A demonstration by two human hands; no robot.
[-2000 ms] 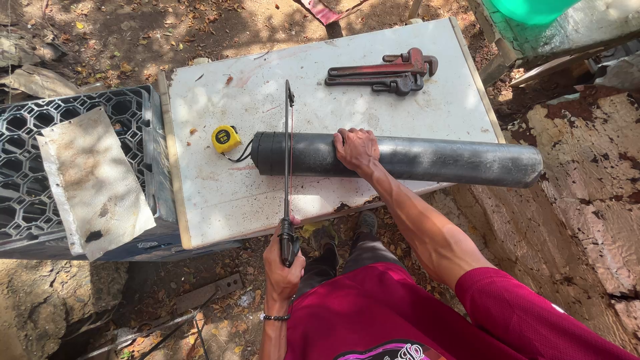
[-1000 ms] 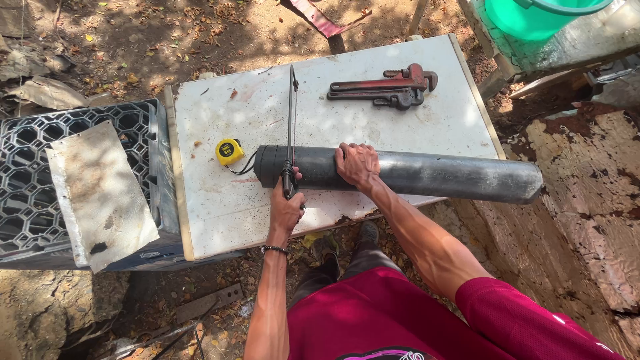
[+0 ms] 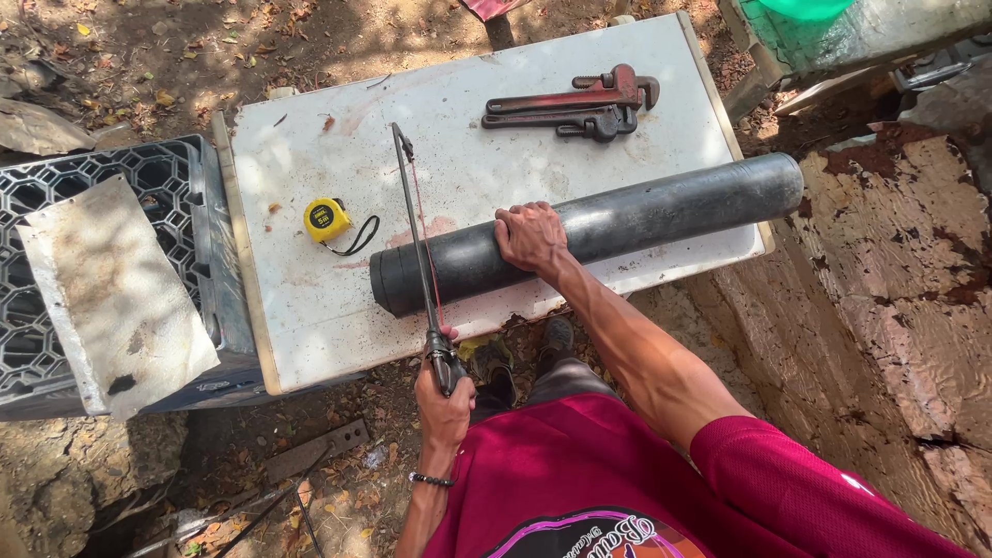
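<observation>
My left hand (image 3: 443,399) is closed around the handle of a hacksaw (image 3: 415,217) with a dark frame and thin red blade. The saw points away from me, its blade crossing over a black plastic pipe (image 3: 666,209) near the left end; whether it touches is unclear. A line runs around the pipe just left of the saw. My right hand (image 3: 533,236) presses palm-down on the pipe, fingers curled over its top. The pipe lies slanted on a white tabletop (image 3: 325,310), its right end overhanging. Left of the saw lies a yellow tape measure (image 3: 327,220) with a black strap.
Two pipe wrenches (image 3: 573,105) lie at the table's far side. Left stands a dark plastic crate (image 3: 174,174) with a stained sheet (image 3: 116,287) on it. A green basin (image 3: 806,6) sits on another table at upper right. Rough boards (image 3: 876,294) are at the right.
The pipe has turned on the table, its right end swinging away from me. My left hand moved up to the pipe with the saw, then back toward me. My right hand stayed on the pipe.
</observation>
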